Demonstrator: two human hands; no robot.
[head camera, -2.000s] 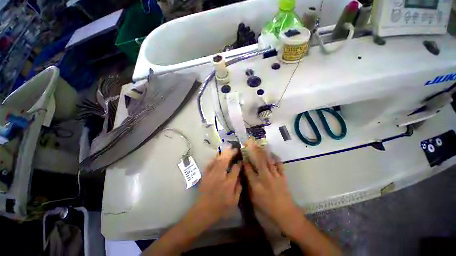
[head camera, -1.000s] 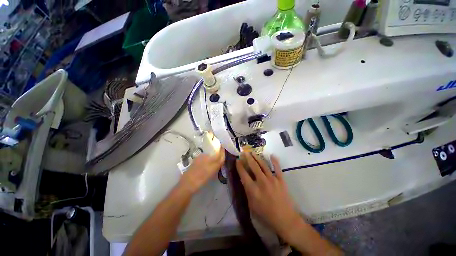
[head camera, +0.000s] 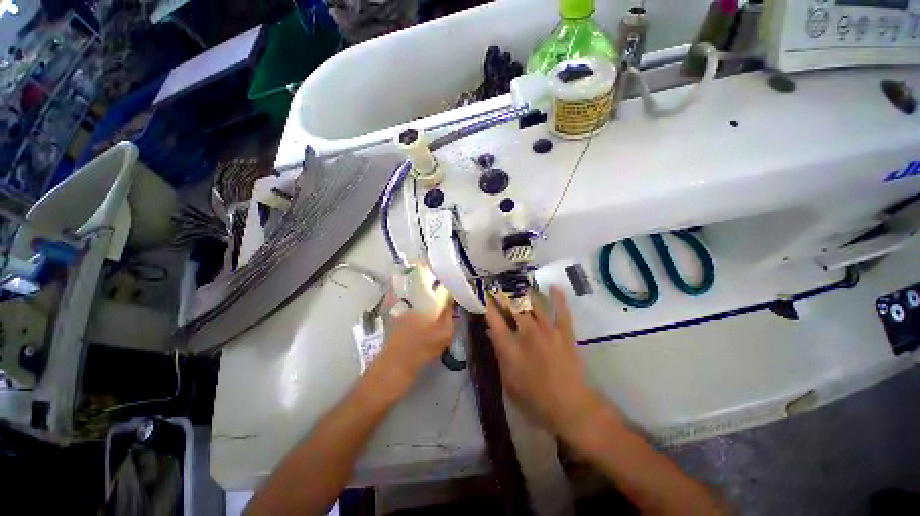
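A dark brown cloth strip (head camera: 491, 403) runs from the needle area (head camera: 512, 286) over the table's front edge, with a grey-taupe strip (head camera: 546, 466) beside it. My left hand (head camera: 419, 335) is left of the needle, fingertips at the machine's lit left end; what its fingers hold is hidden. My right hand (head camera: 537, 361) lies at the cloth just right of the strip, fingers spread, fingertips near the presser foot. The white sewing machine head (head camera: 656, 161) stands behind the hands. A dark oval object (head camera: 454, 355) is partly hidden beside the left hand.
A fanned stack of grey-taupe strips (head camera: 303, 242) lies left. A white ticket (head camera: 367, 343) lies near my left wrist. Teal scissor handles (head camera: 656, 268) lie under the machine arm. A green bottle (head camera: 573, 42) and labelled spool (head camera: 583, 101) stand behind. A white trough (head camera: 303, 96) is at the back.
Since two seconds ago my left hand has moved left, away from my right hand, to the machine's left end. Over the last second, more dark strip shows between the hands, and the ticket shows more fully.
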